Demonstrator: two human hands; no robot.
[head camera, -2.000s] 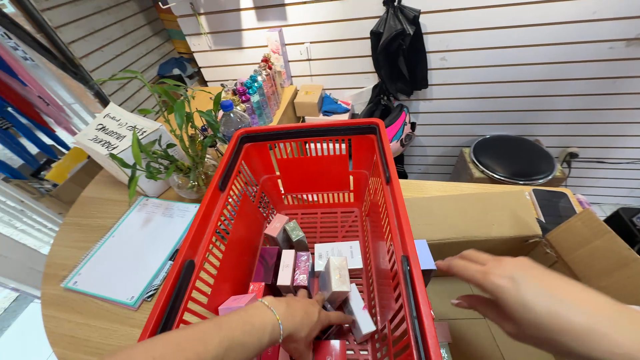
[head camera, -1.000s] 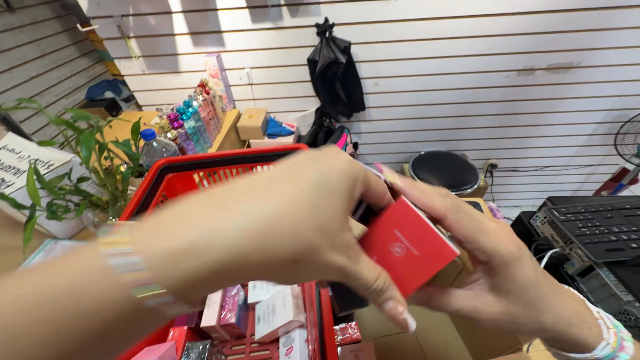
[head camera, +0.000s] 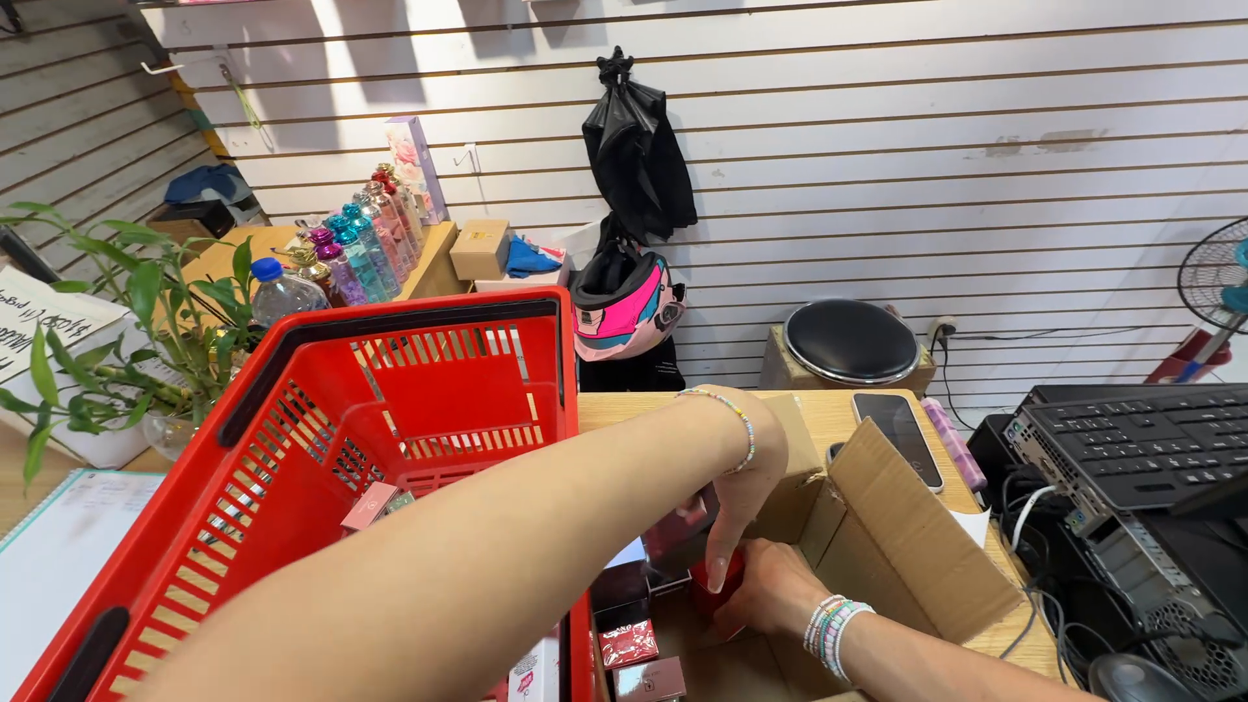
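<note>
My left hand (head camera: 746, 487) reaches over the basket into an open cardboard box (head camera: 921, 541). Its fingers touch a small red box (head camera: 710, 585) low inside, and a pinkish box is partly hidden beneath that hand. My right hand (head camera: 770, 590) grips the same red box from the right. Left of both hands, several small boxes stand in the cardboard box, among them a red patterned one (head camera: 629, 643) and a pink one (head camera: 650, 680). The red plastic basket (head camera: 570, 370) stands directly to the left, with a pink box (head camera: 370, 505) inside; my left forearm hides much of its contents.
A smartphone (head camera: 899, 439) lies behind the cardboard box. At right are a black keyboard (head camera: 1150, 439), a computer case (head camera: 1131, 556) and cables. A potted plant (head camera: 146, 331), a water bottle (head camera: 283, 292) and a notebook (head camera: 78, 546) are at left. A helmet (head camera: 629, 307) hangs by the wall.
My left hand was among the boxes in the basket, then both hands held a red box up in front. Now both hands are down inside the cardboard box with a red box.
</note>
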